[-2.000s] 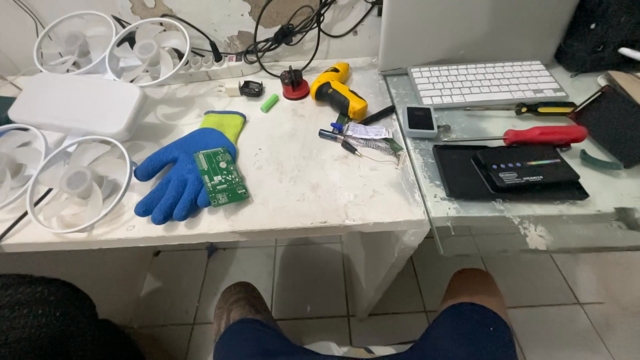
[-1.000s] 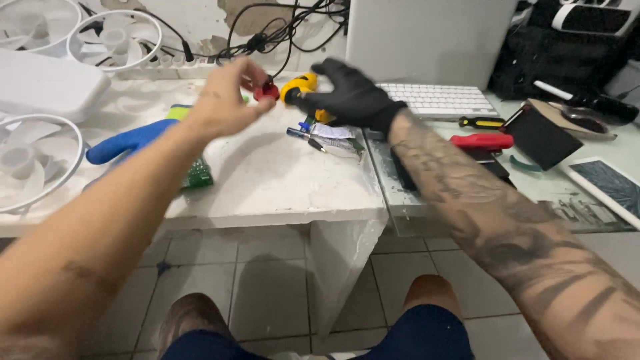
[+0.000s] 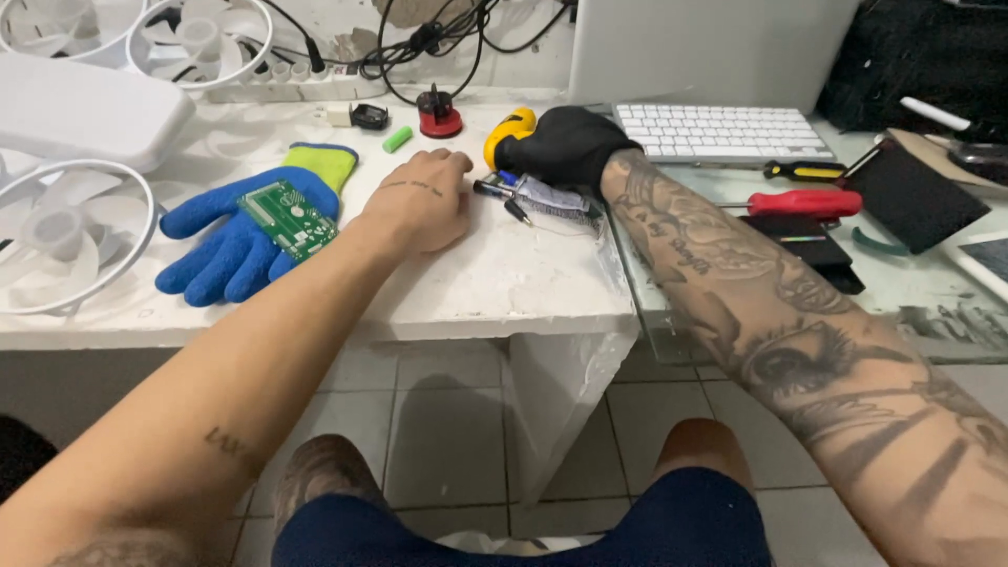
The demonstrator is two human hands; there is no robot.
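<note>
My right hand, in a black glove, is closed around the yellow and black tool, whose exact kind is partly hidden. My bare left hand rests palm down on the white table, its fingers near the pens and a small packet; whether anything lies under it is hidden. Behind it stand a red and black suction-base sharpener and a green cylinder. A green circuit board lies on a blue glove left of my left hand.
White fans and a white case stand at the left. Black cables and a power strip run along the back. A keyboard, a red-handled screwdriver and a yellow-black one lie right, on glass.
Both hands came into view after the first frame. Since the second, my left hand has lowered onto the table and my right hand has closed on the yellow and black tool.
</note>
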